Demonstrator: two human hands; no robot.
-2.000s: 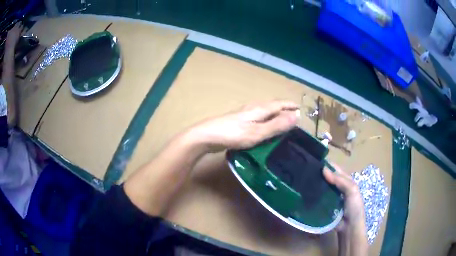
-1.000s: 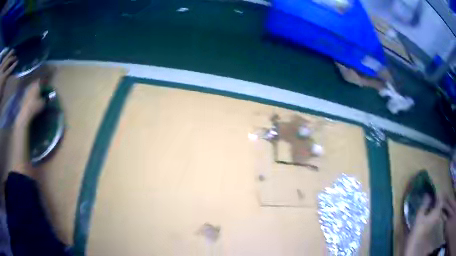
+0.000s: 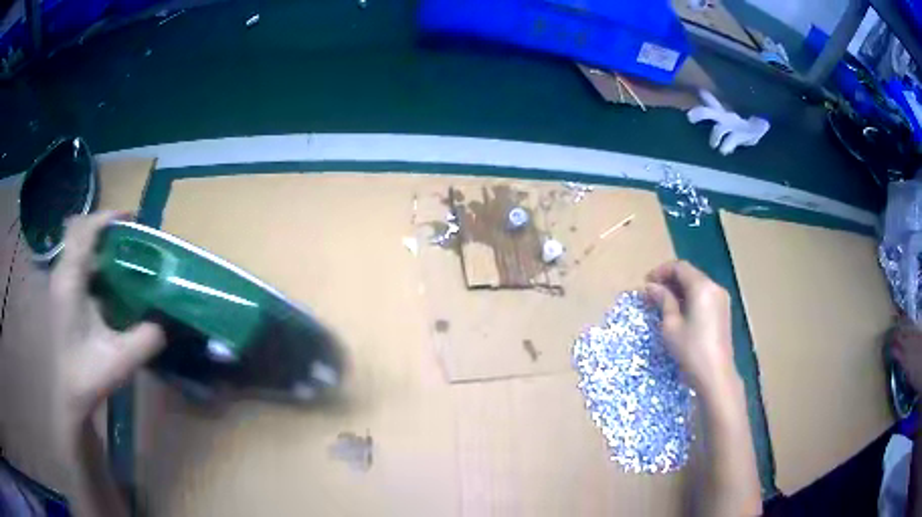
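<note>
My left hand (image 3: pixel 91 333) grips the left end of a glossy green housing (image 3: pixel 202 303) with a chrome rim, held tilted above the cardboard sheet (image 3: pixel 404 434). The housing is blurred; small silver parts show on its face. My right hand (image 3: pixel 687 313) is at the upper right edge of the pile of small silver parts (image 3: pixel 632 394), thumb and fingertips close together. I cannot tell if a part is between them. The brown-stained cardboard pad (image 3: pixel 505 242) lies beyond, with two small round white pieces (image 3: pixel 551 249) on it.
A second green housing (image 3: pixel 56 197) stands at the far left. A blue bin (image 3: pixel 566 35), a white glove (image 3: pixel 726 123) and a thin stick (image 3: pixel 616 226) are beyond the work area. Loose silver bits (image 3: pixel 687 197) lie on the green strip. Another person's hand (image 3: pixel 907 348) shows at the right edge.
A second ago neither of my hands was clearly at the middle sheet. Now my left hand holds a housing over its left side, and my right hand is at the silver pile.
</note>
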